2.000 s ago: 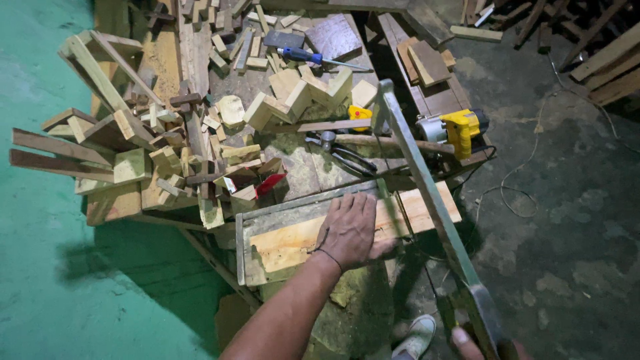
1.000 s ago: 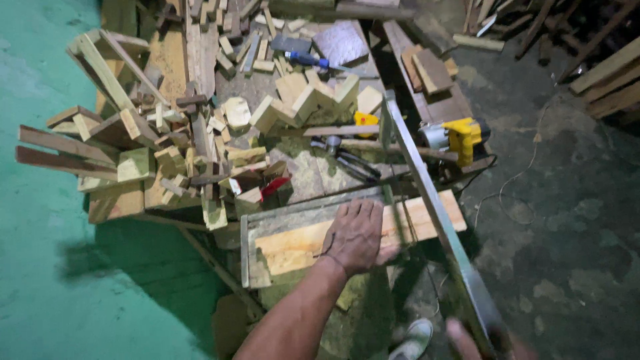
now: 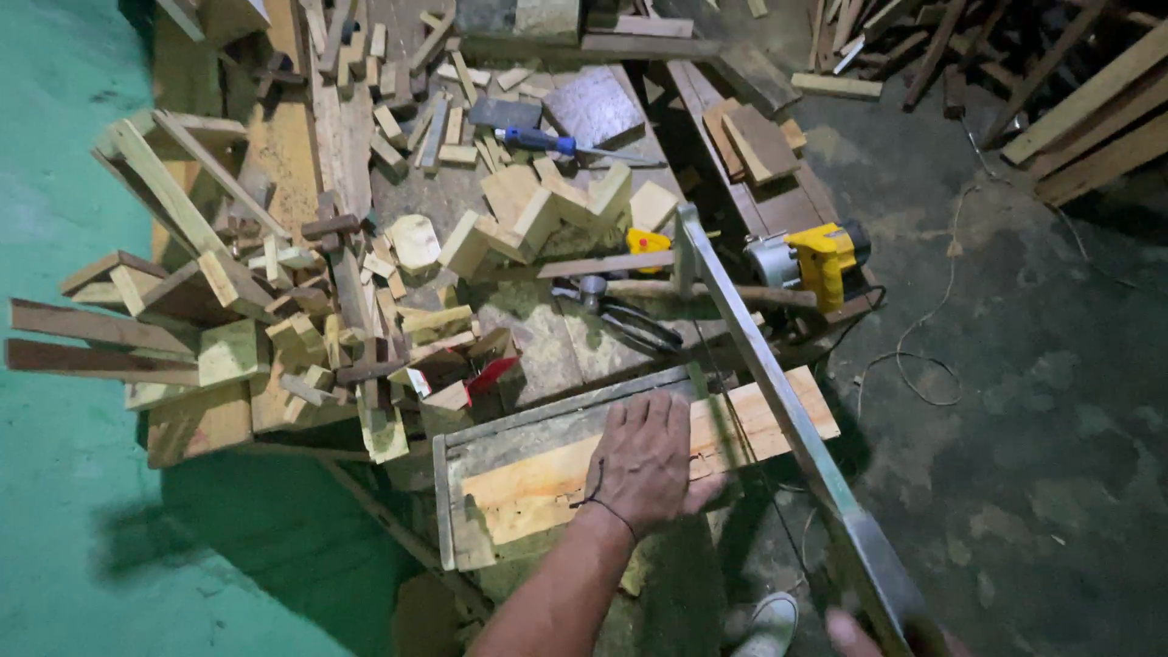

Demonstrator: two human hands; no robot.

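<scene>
My left hand (image 3: 641, 461), a dark cord round its wrist, presses flat on a pale wooden board (image 3: 538, 484). The board lies in a low-edged wooden jig (image 3: 441, 493) at the bench's near edge, its right end sticking out past it. My right hand (image 3: 853, 636) is at the lower right edge, mostly cut off and blurred, round the near end of a metal-framed bow saw (image 3: 776, 383). The saw's thin blade crosses the board to the right of my left hand. Pincers (image 3: 639, 324) and a hammer (image 3: 593, 290) lie beyond the jig.
Wood offcuts (image 3: 520, 205) crowd the bench. A blue-handled screwdriver (image 3: 538, 140), a yellow tape measure (image 3: 648, 245) and a yellow power tool (image 3: 817, 260) lie among or beside them. Stacked timber (image 3: 1086, 109) stands at the upper right. A loose cable (image 3: 949, 265) trails over the floor.
The saw and my right hand have shifted slightly relative to the board, the blade staying across it. My left hand remains on the board.
</scene>
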